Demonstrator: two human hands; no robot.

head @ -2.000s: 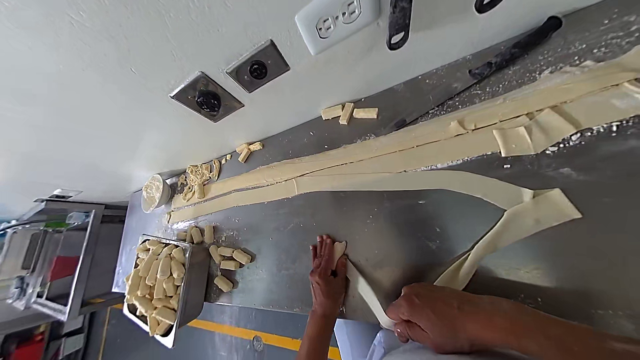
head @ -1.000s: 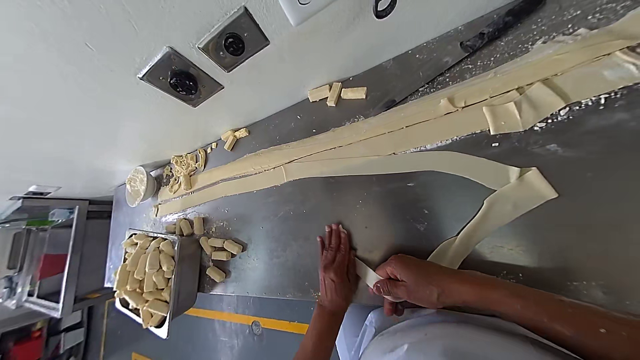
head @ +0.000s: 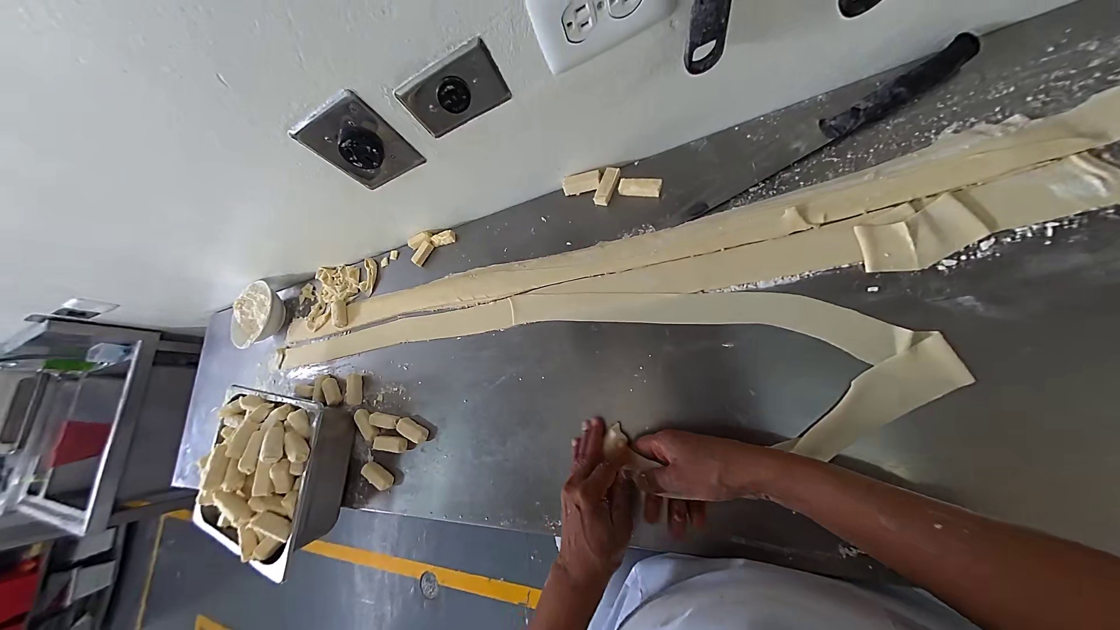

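Observation:
My left hand (head: pixel 599 507) and my right hand (head: pixel 696 468) meet at the near side of the steel table, both on a small piece of dough (head: pixel 617 444). Their fingers hide most of it. A dough strip (head: pixel 892 398) comes out from under my right forearm, folds over at the right and runs left, onto the long flat dough sheets (head: pixel 700 249). Left of my hands lie several dough-wrapped sticks (head: pixel 377 476). A metal pan (head: pixel 328 472) full of similar pieces (head: pixel 271 446) sits at the table's left end.
Along the wall lie small pale sticks (head: pixel 640 187), dough scraps (head: pixel 337 293), a white tub (head: pixel 258 313) of pale contents and a long knife with a black handle (head: pixel 901 87). Flour is scattered on the steel table (head: pixel 525 420). Beyond the left end stands a metal rack (head: pixel 131 385).
My left hand lay flat on the table beside the strip a second ago; now its fingers are curled at the dough. My right hand has moved up against it.

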